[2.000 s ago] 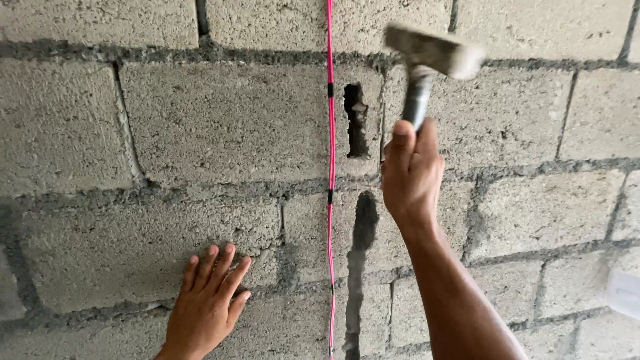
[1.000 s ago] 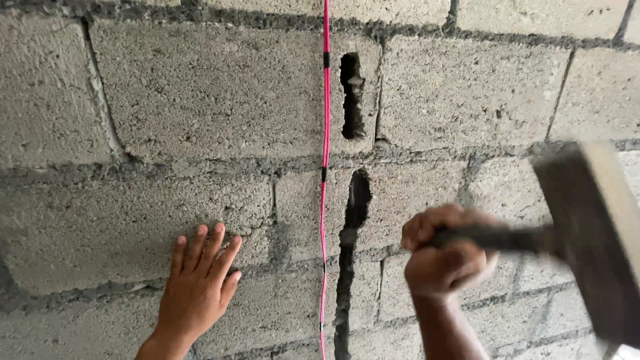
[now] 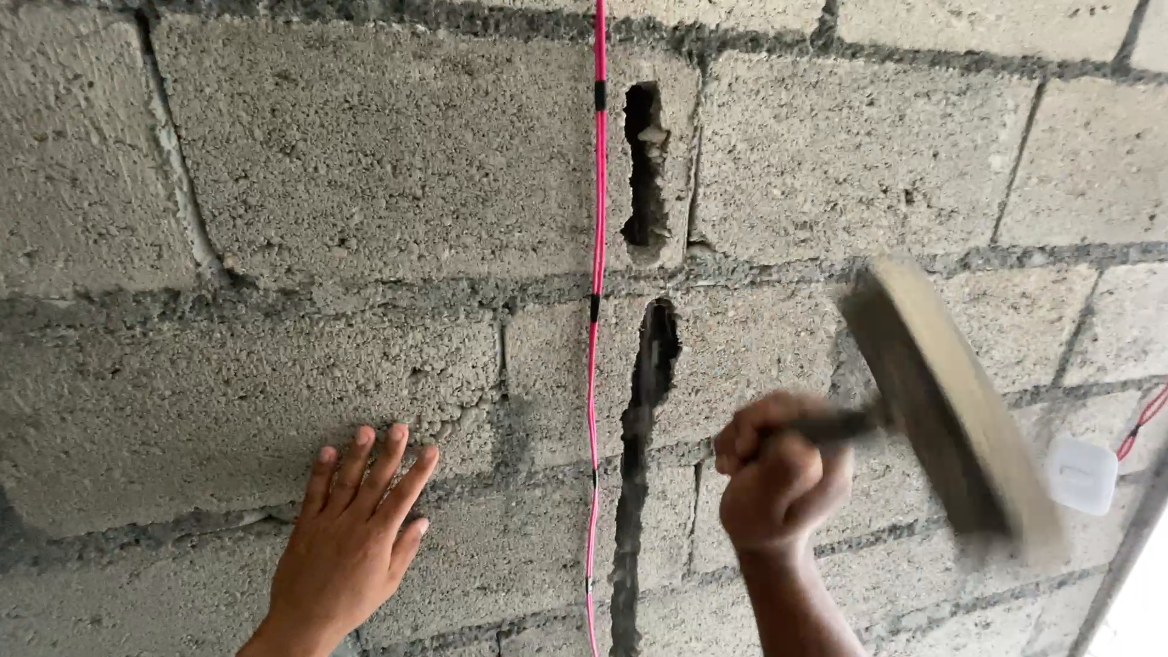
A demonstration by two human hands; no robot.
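My left hand (image 3: 351, 538) lies flat against the concrete block wall (image 3: 383, 164), palm down, fingers a little spread, holding nothing. In my right hand (image 3: 785, 474) is the handle of a hammer (image 3: 949, 401), its large head blurred and raised to the right, in front of the wall. Between my hands a pink cable (image 3: 599, 219) with black tape bands runs down the wall. Just right of it are an upright slot (image 3: 644, 164) broken into one block and, below, a longer chiselled groove (image 3: 634, 474) running down out of view.
Mortar joints (image 3: 785, 270) cross the wall between the blocks. At the right, a white plastic box (image 3: 1081, 474) sits on the wall with a red cable (image 3: 1142, 424) near it. A bright edge lies at the lower right corner.
My right hand with the hammer was higher two seconds ago, beside the upper slot, then came down and right. My left hand stays on the wall. The view has shifted somewhat.
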